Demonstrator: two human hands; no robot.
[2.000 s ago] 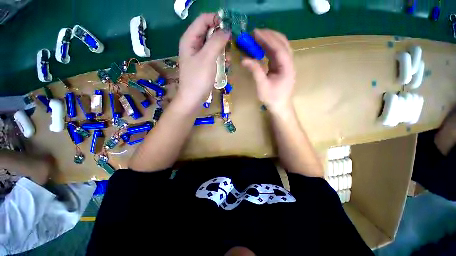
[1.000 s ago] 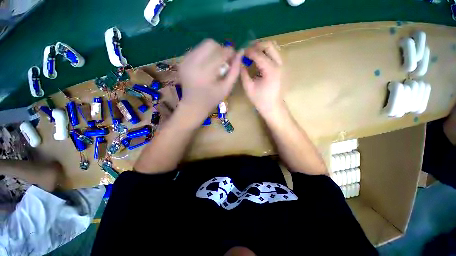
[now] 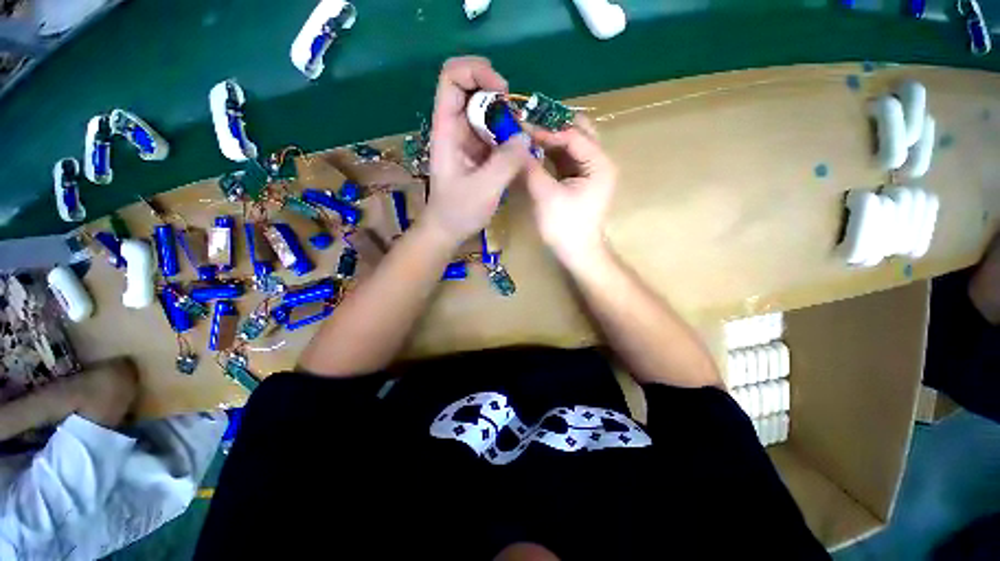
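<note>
My left hand [image 3: 466, 164] holds a white housing shell [image 3: 479, 113] upright above the bench near the green strip. A blue battery [image 3: 503, 123] lies at the shell's open side, with the left thumb on it. My right hand [image 3: 572, 181] is close on the right, its fingertips at the battery's lower end and near the circuit board. The green circuit board [image 3: 548, 112] hangs out to the right of the shell on orange-red wires. The lower part of the shell is hidden by the fingers, so how deep the battery sits cannot be told.
Tangled batteries and boards [image 3: 287, 247] cover the left of the brown bench [image 3: 702, 197]. Part-filled housings [image 3: 230, 121] lie on the green strip [image 3: 406, 66]. White housings [image 3: 890, 227] stand at right. An open carton [image 3: 844, 384] holds rows of housings. Other people's arms show at both sides.
My hands have turned the pieces so the white shell, battery and board now show. The part-filled housings on the green strip have shifted left.
</note>
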